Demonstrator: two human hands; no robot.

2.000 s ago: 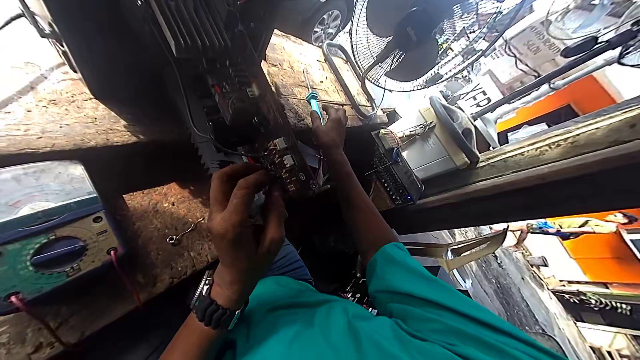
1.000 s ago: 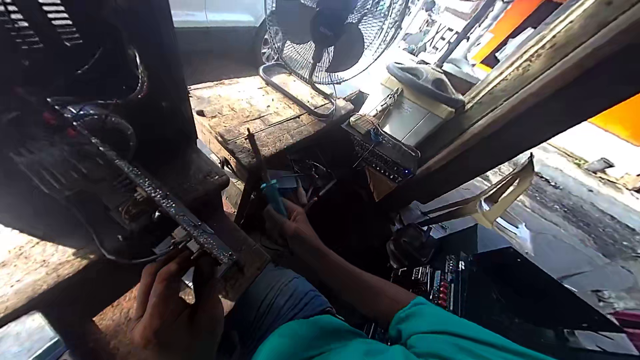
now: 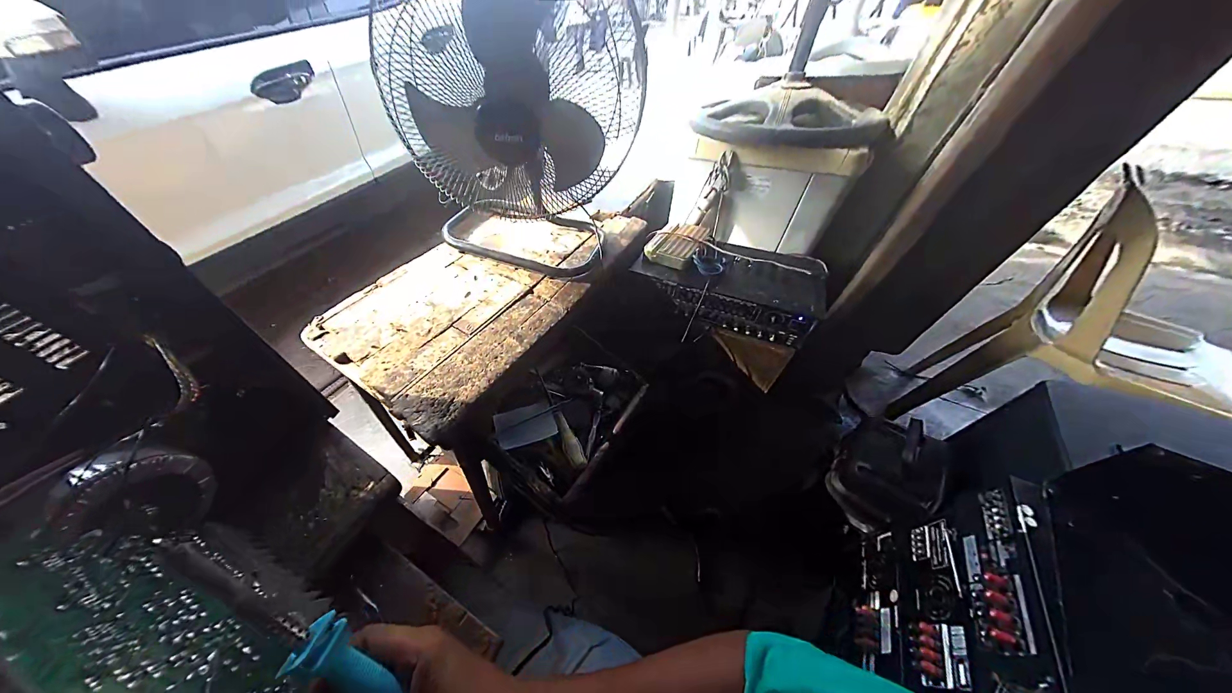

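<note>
At the bottom of the head view, my right hand (image 3: pixel 433 659) is closed around the blue handle of a soldering iron (image 3: pixel 337 654). The iron lies over the lower right edge of a green circuit board (image 3: pixel 115 616), whose solder side faces up. A dark metal strip (image 3: pixel 231 577), which looks like a heat sink, runs along the board's edge. Behind the board are a round part (image 3: pixel 130 491), perhaps a toroidal transformer, and a dark vented casing (image 3: pixel 58 337). My left hand is out of view.
A metal fan (image 3: pixel 510 125) stands on a worn wooden table (image 3: pixel 462 318). Below it is a box of tools (image 3: pixel 568 433). Black audio equipment (image 3: pixel 741 289) sits beside a post (image 3: pixel 962 154); more equipment with red terminals (image 3: pixel 962 597) is at lower right, near a plastic chair (image 3: pixel 1088 308).
The soldering iron has moved from beside the wooden table to the board's edge. The board now shows its solder side broadly. My left hand has left the view, which has shifted.
</note>
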